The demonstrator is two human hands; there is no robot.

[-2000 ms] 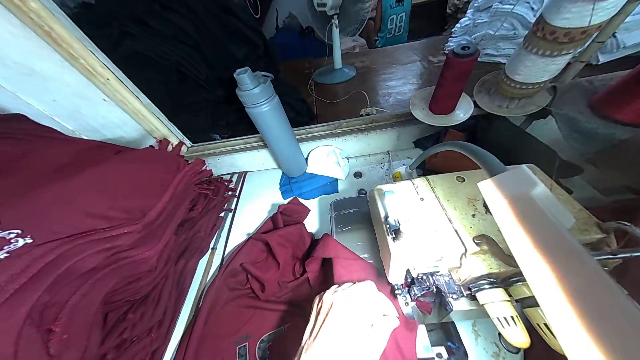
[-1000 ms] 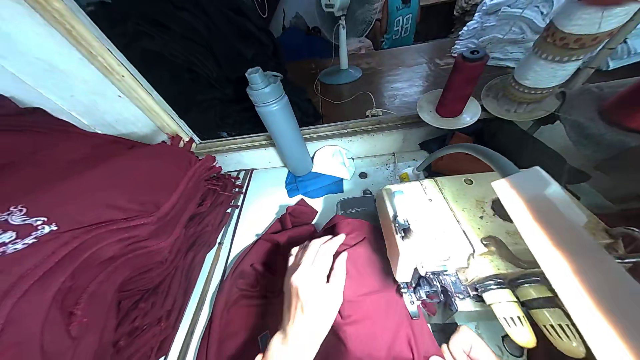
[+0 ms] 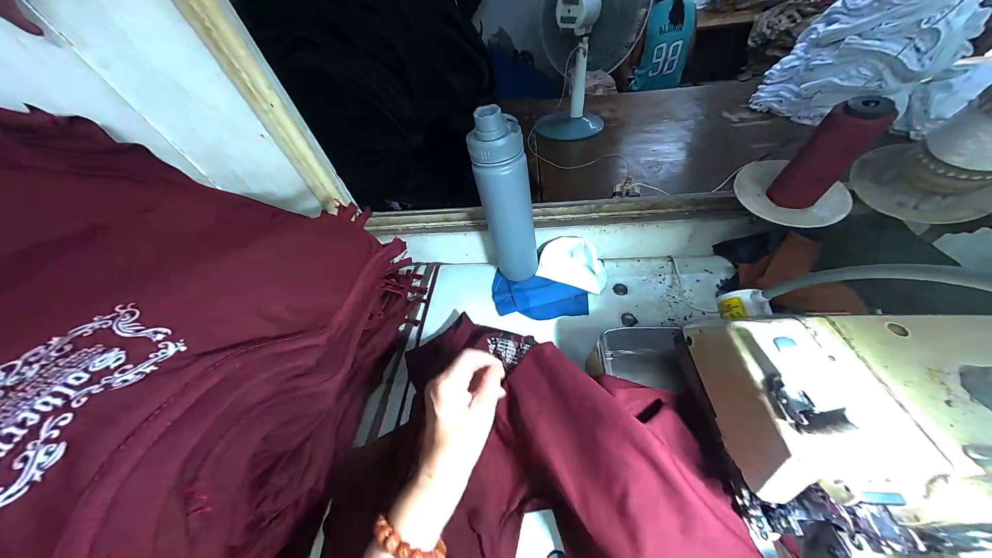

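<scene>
A maroon fabric garment (image 3: 589,457) lies in folds on the white machine table, its right part running beside the head of an industrial sewing machine (image 3: 806,403). My left hand (image 3: 465,395), with a beaded bracelet at the wrist, is on the garment's upper left part, fingers curled beside a small patterned patch (image 3: 510,350). Whether the fingers pinch the cloth cannot be told. My right hand is out of view. The needle area is partly hidden by the machine head and the cloth.
Maroon garments with white print (image 3: 256,287) are heaped at left. A grey-blue bottle (image 3: 504,194) stands by blue cloth (image 3: 542,297) and white cloth (image 3: 573,263). Behind are a maroon thread cone (image 3: 829,155), a fan (image 3: 573,70) and piled white fabric (image 3: 845,54). A metal tray (image 3: 639,353) adjoins the machine.
My left hand has moved up over the garment, from its middle to the upper left part. My right hand, seen at the lower edge a second ago, has left the view. The view has shifted.
</scene>
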